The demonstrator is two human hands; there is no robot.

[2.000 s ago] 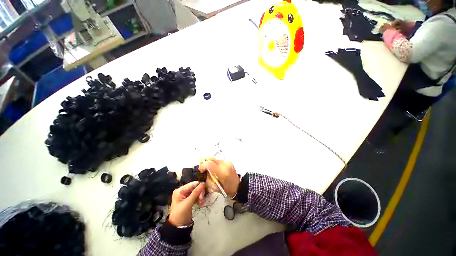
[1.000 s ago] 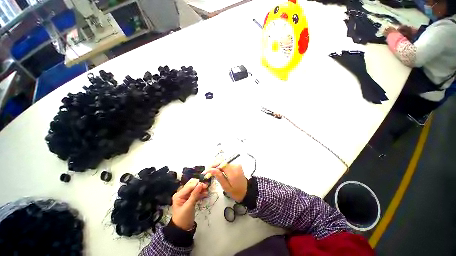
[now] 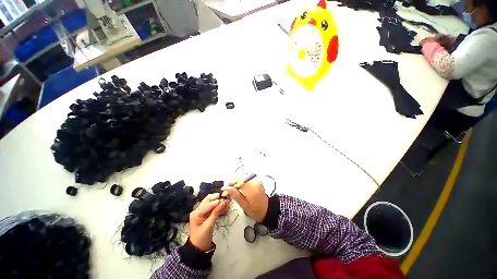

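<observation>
My left hand point(image 3: 202, 218) pinches a small black loop point(image 3: 224, 195) at its fingertips, mostly hidden by the fingers. My right hand point(image 3: 252, 197) holds a slim pen-shaped tool point(image 3: 248, 179) like a pencil, its yellowish tip end at the loop and its dark end pointing up right. The fingertips of both hands nearly meet. A working pile of black loops point(image 3: 152, 220) lies just left of my left hand, with thread tails sticking out. Two loops point(image 3: 250, 234) lie below my right hand, near the sleeve. Thread ends are scattered around the hands.
A large black loop pile point(image 3: 117, 128) lies farther left, bagged loops point(image 3: 43, 248) at the near left corner. Farther off are a yellow chick fan point(image 3: 312, 46), a small black box point(image 3: 262, 82), a corded metal tool point(image 3: 297, 125) and black pieces point(image 3: 395, 87). A bin point(image 3: 388, 229) and a coworker are right.
Since two seconds ago, my right hand has moved slightly right and tilted the pen-shaped tool so its rear end points up right. My left hand still pinches at nearly the same place.
</observation>
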